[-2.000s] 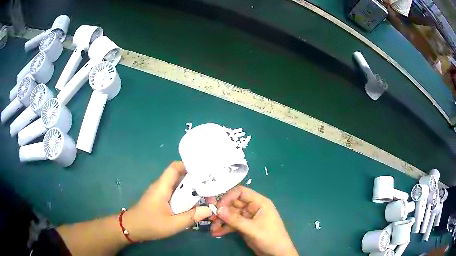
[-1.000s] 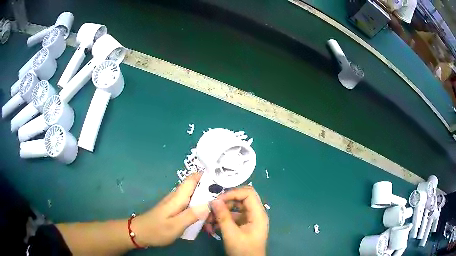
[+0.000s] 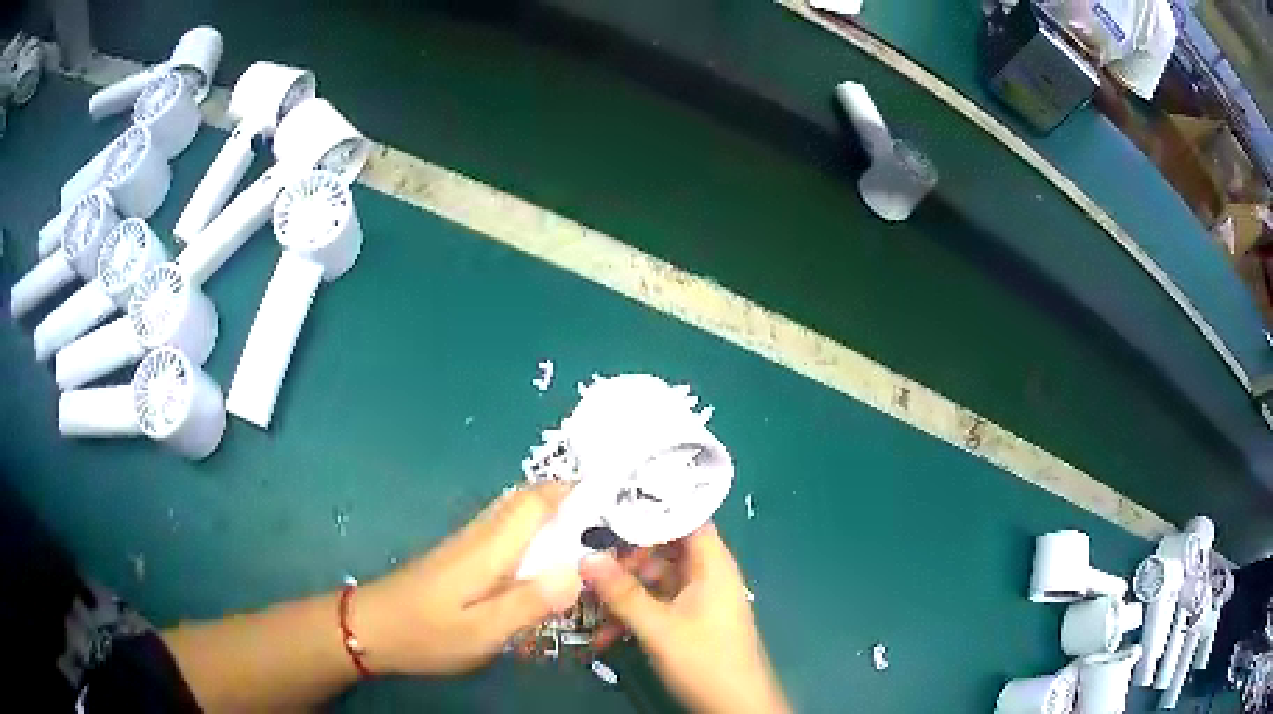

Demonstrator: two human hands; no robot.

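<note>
A white fan body is held over the green bench, its round head pointing away from me and its open ring facing right. My left hand grips its handle. My right hand is at the handle, with the thumb beside the dark oval opening and the other fingers behind, partly hidden. Whether a small clip is between my fingers cannot be seen. A heap of small white clips lies partly hidden behind the fan body; more small bits lie below my hands.
White fans lie grouped at the left. A smaller group lies at the lower right. A cream strip separates the bench from the dark conveyor, which carries one fan. A dark box stands at the far right.
The held fan body has turned so its opening shows, and now tilts slightly more than a second ago. My right thumb has moved up to the opening's edge. The conveyor fan has moved left.
</note>
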